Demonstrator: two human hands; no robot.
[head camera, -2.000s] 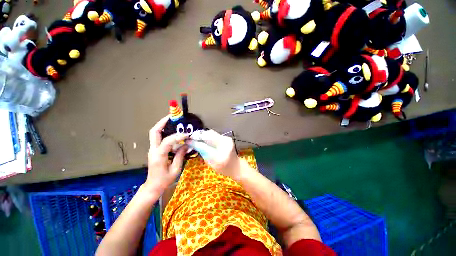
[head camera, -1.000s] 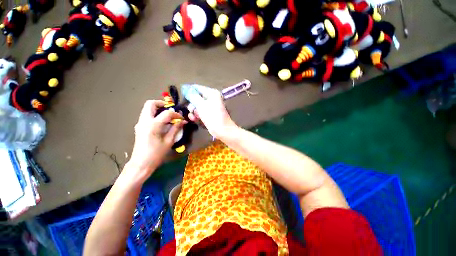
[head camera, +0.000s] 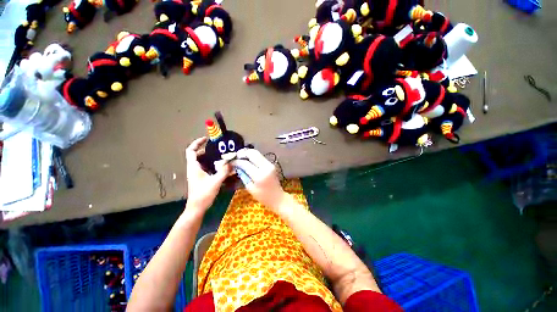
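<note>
A small black plush penguin (head camera: 214, 148) with white eyes and a striped cone hat is held upright at the table's front edge. My left hand (head camera: 203, 177) is closed around its left side and lower front. My right hand (head camera: 255, 172), with pale coverings on some fingers, pinches at the front just below the eyes, its fingertips meeting my left fingers. The beak area and belly are hidden by my fingers. No needle can be made out. A dark thread loop (head camera: 275, 161) lies beside my right hand. Thread snips (head camera: 298, 135) lie on the table beyond it.
Scarfed penguins (head camera: 372, 58) are piled at the right, with a thread cone (head camera: 460, 38) behind. More penguins (head camera: 128, 46), a white plush toy (head camera: 46, 63), a water bottle (head camera: 46, 116) and papers (head camera: 24, 173) are at the left. Blue crates (head camera: 82, 277) stand below the table.
My right hand has come down from above the penguin to its face, and the penguin is upright with its eyes showing again. The camera view has shifted.
</note>
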